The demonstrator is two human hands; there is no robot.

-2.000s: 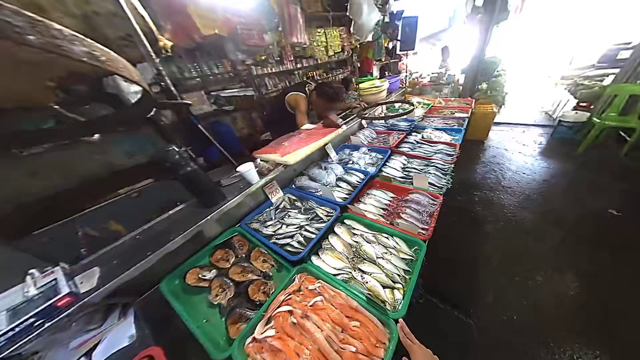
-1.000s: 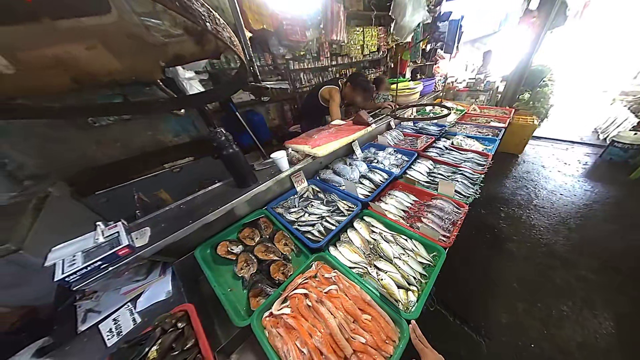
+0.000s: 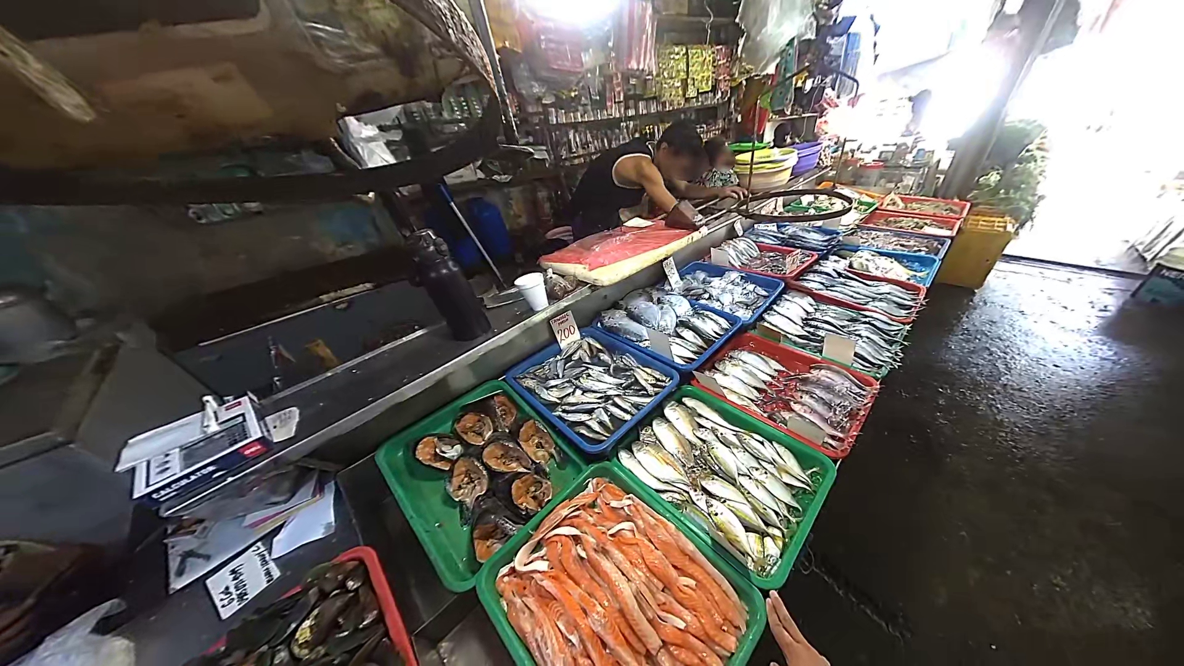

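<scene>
My right hand (image 3: 792, 635) shows at the bottom edge, its fingers extended, beside the right rim of a green tray (image 3: 760, 622) of orange fish strips (image 3: 624, 573). Whether it touches the rim I cannot tell; nothing is seen in it. My left hand is out of view. Left of the strips lies a green tray (image 3: 407, 495) with cut fish pieces (image 3: 505, 455). Behind them, silvery-yellow fish (image 3: 717, 467) fill another green tray, and small silver fish (image 3: 592, 387) fill a blue one. A red tray (image 3: 865, 430) holds more fish.
Behind the counter a person (image 3: 638, 176) leans over a foam slab with a red cover (image 3: 629, 250). A black flask (image 3: 449, 285), a white cup (image 3: 532, 290) and a calculator box (image 3: 199, 449) stand along the counter. Wet floor (image 3: 1027, 462) lies right; a yellow crate (image 3: 976, 248) is farther back.
The view has turned left, bringing the calculator box and the red tray at the lower left more fully into sight. My right hand stays near the orange strips' tray.
</scene>
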